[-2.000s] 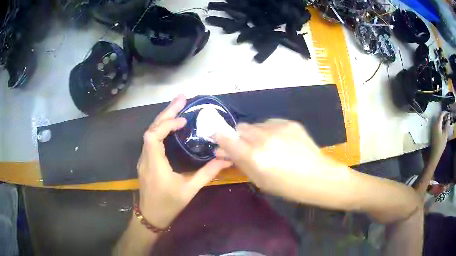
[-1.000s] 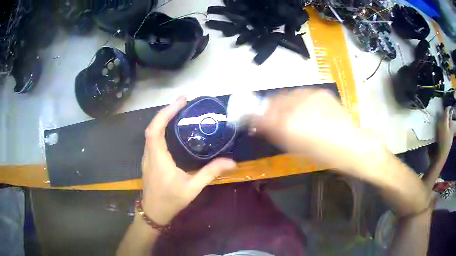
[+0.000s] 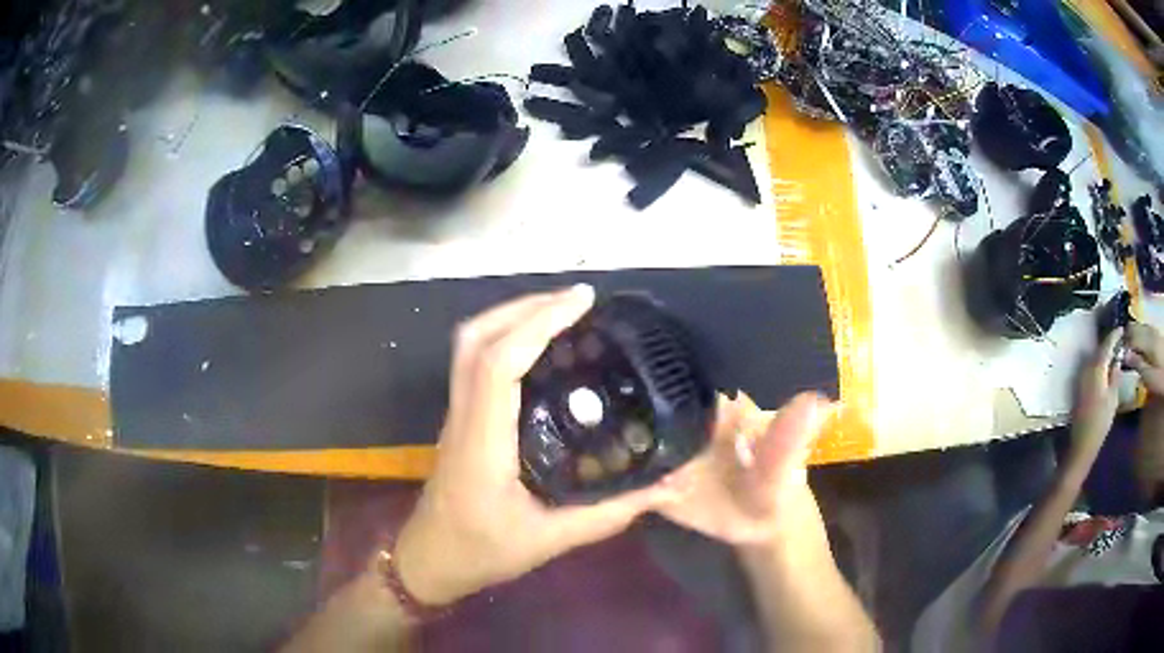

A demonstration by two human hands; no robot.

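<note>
A glossy black perforated housing (image 3: 600, 415) is held up over the front edge of the work mat (image 3: 319, 364). Its holed floor faces me and a ribbed vent grille shows on its right side. My left hand (image 3: 492, 440) grips it from the left, thumb below and fingers above. My right hand (image 3: 760, 472) is at its lower right, palm turned up and thumb apart; its fingers are partly hidden at the housing, so its contact is unclear. No white cloth is visible in it.
Behind the mat lie a perforated housing (image 3: 281, 204), another black shell (image 3: 434, 134) and a pile of black strips (image 3: 657, 96). Beyond the yellow tape (image 3: 811, 217) are wired assemblies (image 3: 894, 109). Another person's hands (image 3: 1123, 351) are at the right edge.
The housing has been turned from its smooth face to its holed side and moved toward the lower right. The white cloth is out of sight. My right hand has come back beside the housing.
</note>
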